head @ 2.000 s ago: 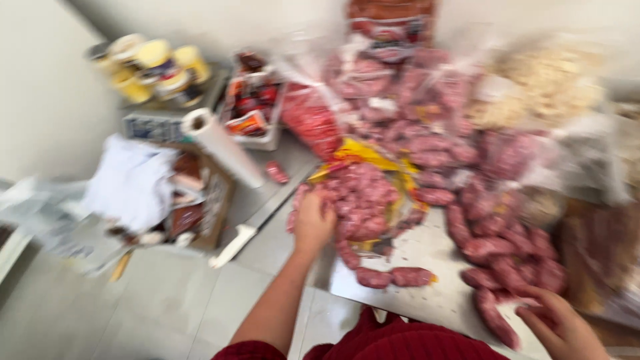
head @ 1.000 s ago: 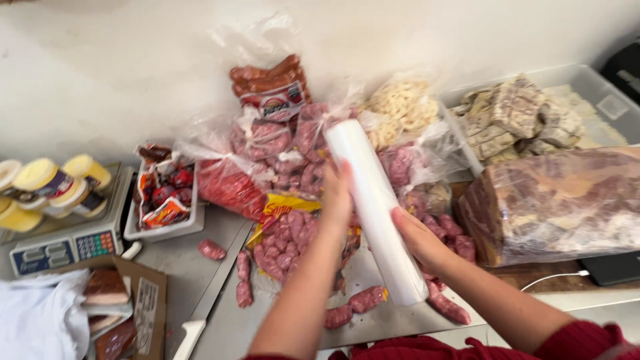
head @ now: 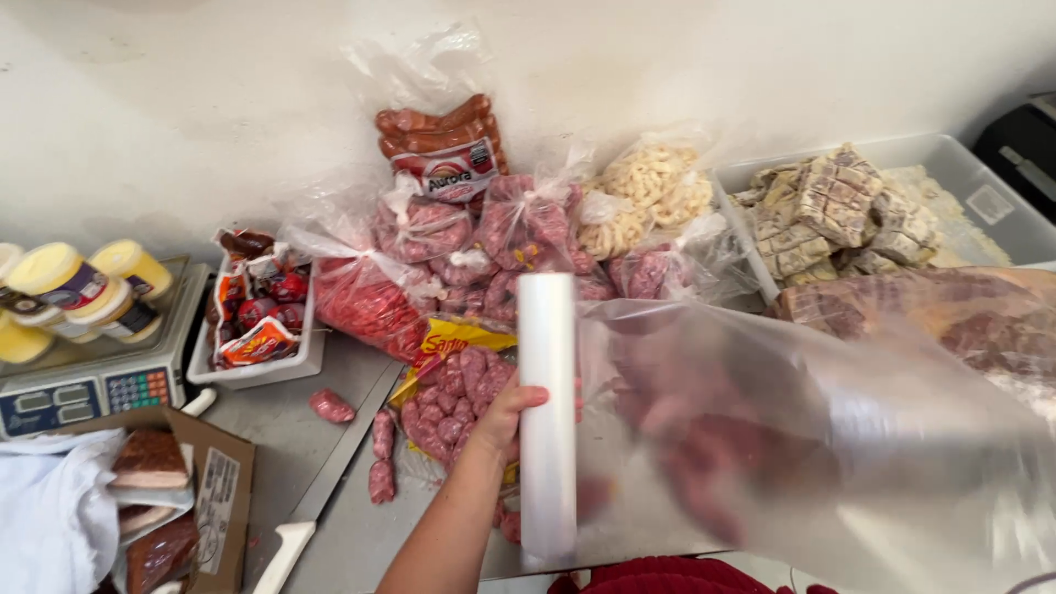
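My left hand point(head: 507, 417) grips a roll of clear plastic point(head: 548, 487), held upright over the front of the metal table. From the roll a wide sheet of clear plastic point(head: 767, 429) stretches to the right, hiding what lies behind it. My right hand cannot be made out; only blurred shapes show through the sheet. Behind my left hand, raw sausages point(head: 450, 404) lie on a yellow printed bag point(head: 462, 332). Short sausage links point(head: 382, 458) and a single piece point(head: 332, 406) rest on the metal to the left.
A long knife with a white handle point(head: 285, 557) lies left of the sausages. Bagged meats point(head: 367, 301) line the wall. Farther left are a white tub point(head: 285, 363), a scale point(head: 144, 384) bearing jars and a cardboard box point(head: 223, 495). A plastic bin point(head: 949, 157) and wrapped meat point(head: 949, 313) occupy the right.
A second ago both hands were on the roll, with no sheet drawn out. Now a wide sheet extends rightward from it, and only my left hand is plainly on the roll.
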